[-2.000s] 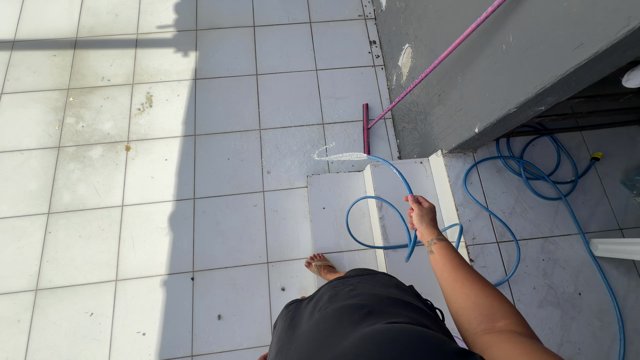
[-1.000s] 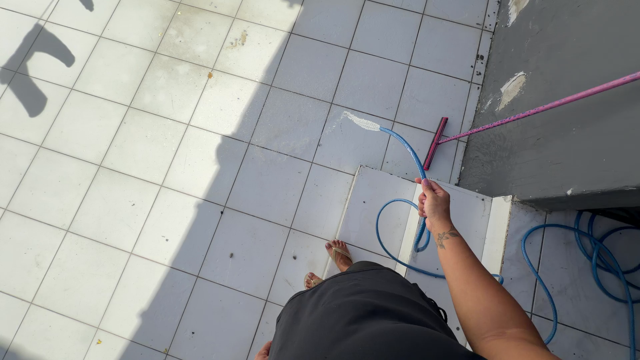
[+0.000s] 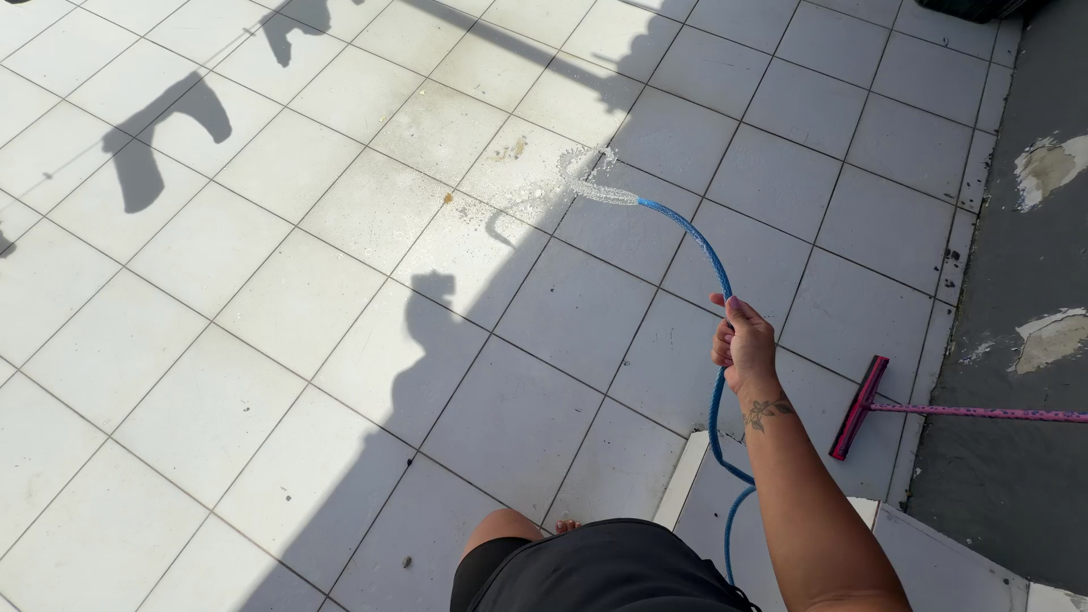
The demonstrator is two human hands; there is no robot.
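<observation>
My right hand (image 3: pixel 745 342) is closed around a blue garden hose (image 3: pixel 699 240) a little below its open end. The hose arcs up and to the left, and water (image 3: pixel 599 190) sprays from it over the white floor tiles (image 3: pixel 569 378), partly onto the sunlit ones. Below my hand the hose hangs down and passes behind my forearm. Right of my forearm, a pink and black floor squeegee (image 3: pixel 859 408) rests on the tiles, its pink handle running to the right edge. My left hand is out of view.
A tiled step with a white edge (image 3: pixel 682 478) lies beside my legs. The grey wall (image 3: pixel 1011 459) with peeling paint runs along the right. A dark object (image 3: pixel 965 7) stands at the top right. Brown stains (image 3: pixel 510 150) mark the sunlit tiles.
The hose end has moved from near the squeegee out to the left, and its water now reaches the sunlit tiles. My view has swung to the left and upward.
</observation>
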